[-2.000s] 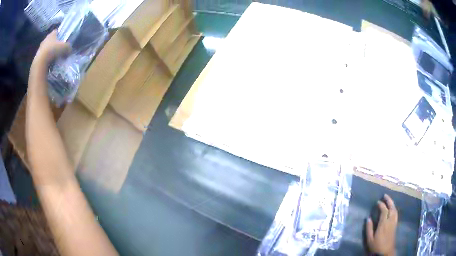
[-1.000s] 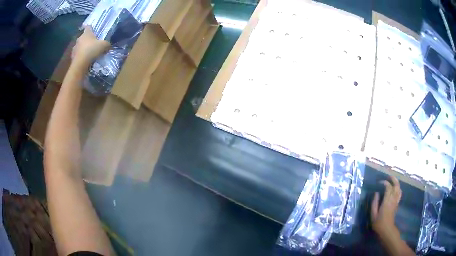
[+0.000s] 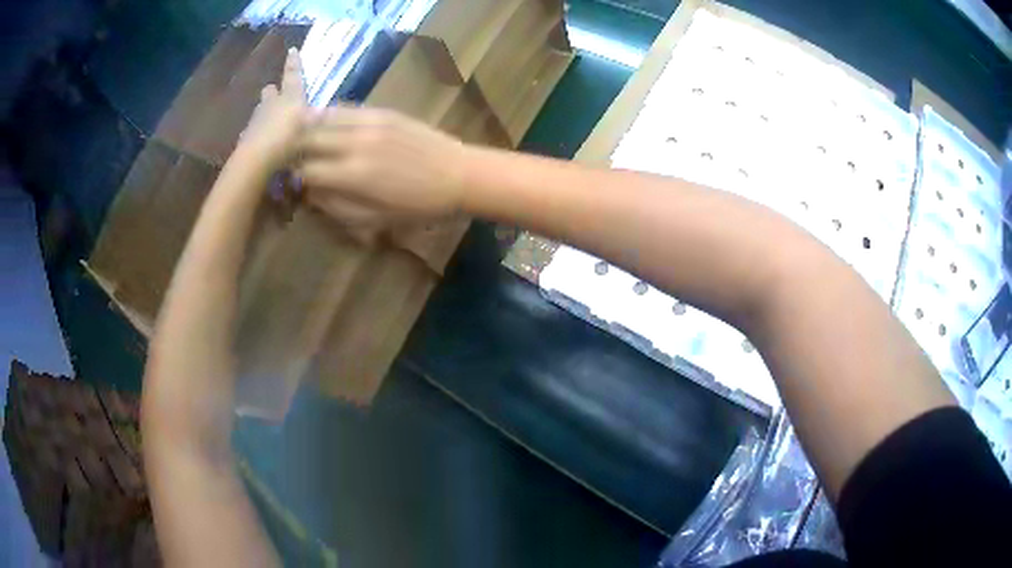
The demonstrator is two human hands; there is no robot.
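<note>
The brown divided carton (image 3: 322,322) lies at the left, its cells tilted. Clear bagged parts (image 3: 350,44) stand in its far cells. My left hand (image 3: 277,122) is at these cells, index finger extended. My right hand (image 3: 383,172) reaches across from the right, over the carton, and overlaps my left hand. A small dark shiny bit shows beneath the hands; whether either hand grips a bag is hidden and blurred.
White foam sheets (image 3: 777,144) with rows of holes lie at the right on cardboard backing. A bagged phone part (image 3: 985,333) lies at the right edge. Clear bags (image 3: 738,505) lie at the lower right. Another brown carton (image 3: 72,466) is at the lower left. The bench is dark green.
My right hand has moved from the bench at the lower right across to the carton beside my left hand. The bag that hung at my left hand no longer shows clearly. The view has shifted.
</note>
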